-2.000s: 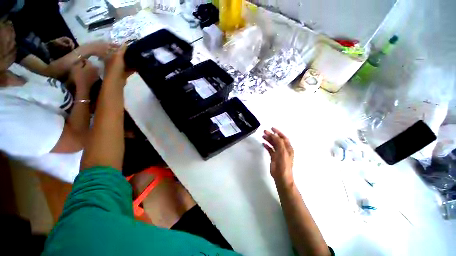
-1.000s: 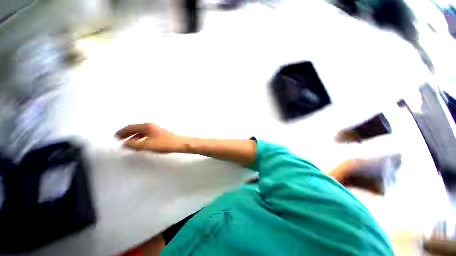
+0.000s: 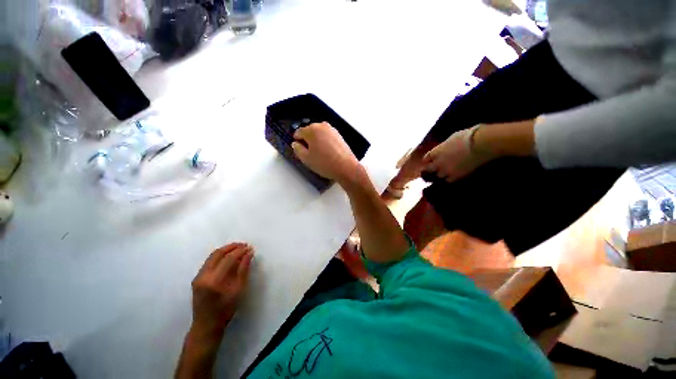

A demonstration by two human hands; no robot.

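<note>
A stack of black insert trays (image 3: 347, 132) lies on the white tabletop (image 3: 244, 207), near the table's right-hand edge. My right hand (image 3: 324, 150) reaches over the stack's near side, with its fingers bent down inside the top tray. My fingertips are partly hidden, so I cannot tell whether they grip anything. My left hand (image 3: 221, 285) is above the table at the lower left, its fingers drawn together. No object shows in it. Part of a dark tray-like thing (image 3: 33, 361) is cut off at the lower left corner.
A smartphone (image 3: 105, 75) lies on plastic at the upper left. Clear bags with blue-green bands (image 3: 141, 159) lie below it. A clear bottle (image 3: 242, 18) stands at the back. A person's grey sleeve (image 3: 593, 133) and hand are at right. Open cartons (image 3: 530, 292) stand beside the bench.
The view has swung right, away from the slip-topped trays and the co-worker at left. My right hand is now at the tray stack. My left hand now has its fingers together.
</note>
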